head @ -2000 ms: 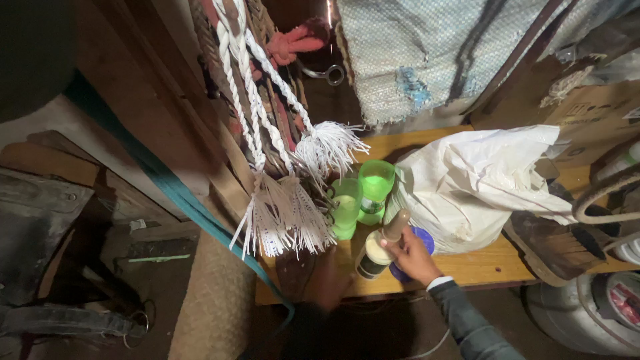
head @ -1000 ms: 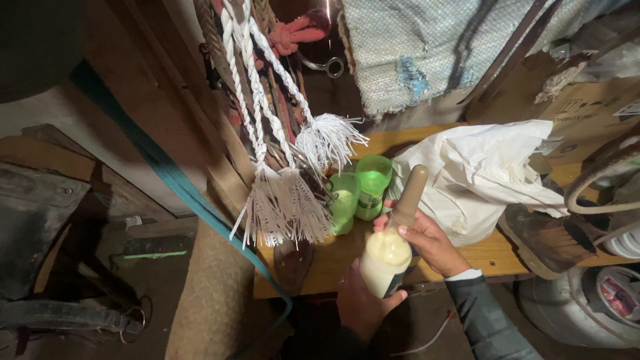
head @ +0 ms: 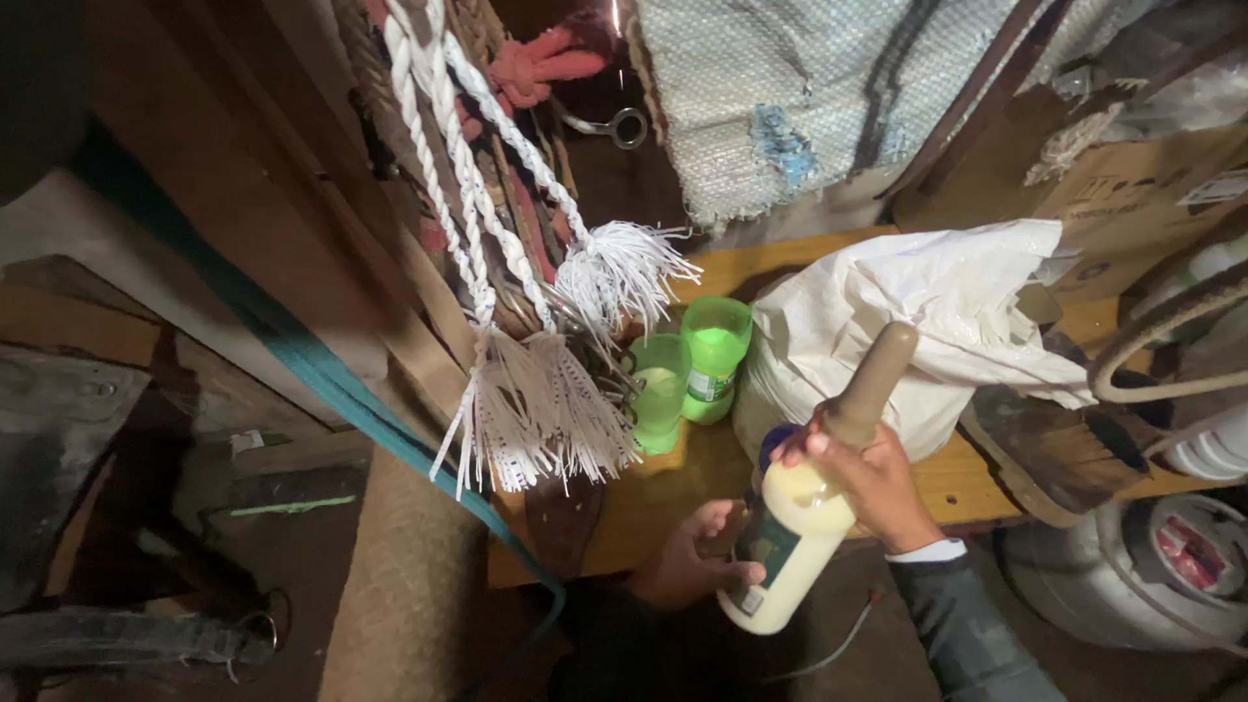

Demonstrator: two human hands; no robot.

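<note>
A clear glass bottle of pale, milky liquid (head: 804, 546) with a dark label leans in front of the bench edge. A brownish rubber teat (head: 873, 375) covers its neck. My right hand (head: 863, 478) is closed around the base of the teat and the bottle's neck. My left hand (head: 697, 565) lies against the label side, thumb on the lower bottle, fingers partly hidden. Two cut green plastic bottles, one (head: 658, 395) nearer and one (head: 717, 361) farther, stand on the wooden bench (head: 687, 497). A blue round object (head: 777, 444) is partly hidden behind the bottle.
White braided ropes with tassels (head: 546, 409) hang left of the green bottles. A white sack (head: 877, 283) stands on the bench, with a boot (head: 1053, 448) and cardboard box (head: 1121, 195) to the right. A teal strap (head: 341, 390) crosses the left side. A white metal cylinder (head: 1072, 575) stands below right.
Two seconds ago the bottle was low over the bench near the blue object; my hands have since lifted it toward me. Since one second ago it has tilted more, its teat pointing up and right.
</note>
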